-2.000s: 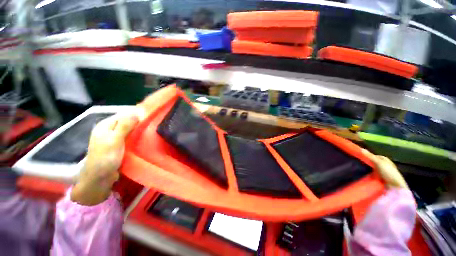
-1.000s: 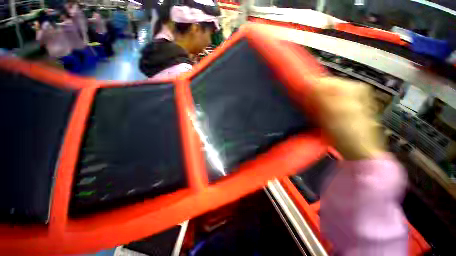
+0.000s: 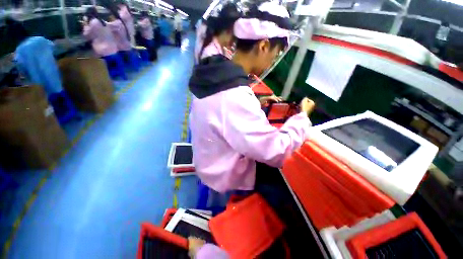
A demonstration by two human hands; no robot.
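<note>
A red foam tray [image 3: 161, 236] with dark tablet glass in it is low at the bottom edge, cut off by the frame. My right hand [image 3: 195, 245], small and partly cut off, grips its right side, with the pink sleeve beside it. My left hand is not in view. Under and behind this tray are a white foam tray [image 3: 178, 220] with a dark tablet and more red foam. An orange-red foam piece [image 3: 247, 227] stands tilted just right of my hand.
A person in pink [image 3: 228, 126] works at the bench ahead. Right of them is a red tray stack [image 3: 335, 187] topped by a white tray [image 3: 406, 179] with a tablet. Another red tray [image 3: 358, 243] is nearer. Low trays [image 3: 172, 164] and cardboard boxes [image 3: 86, 83] stand left.
The view has swung left from the bench to the aisle. The loaded red tray has gone from raised in front of me to low at the bottom edge. My left hand has left the picture.
</note>
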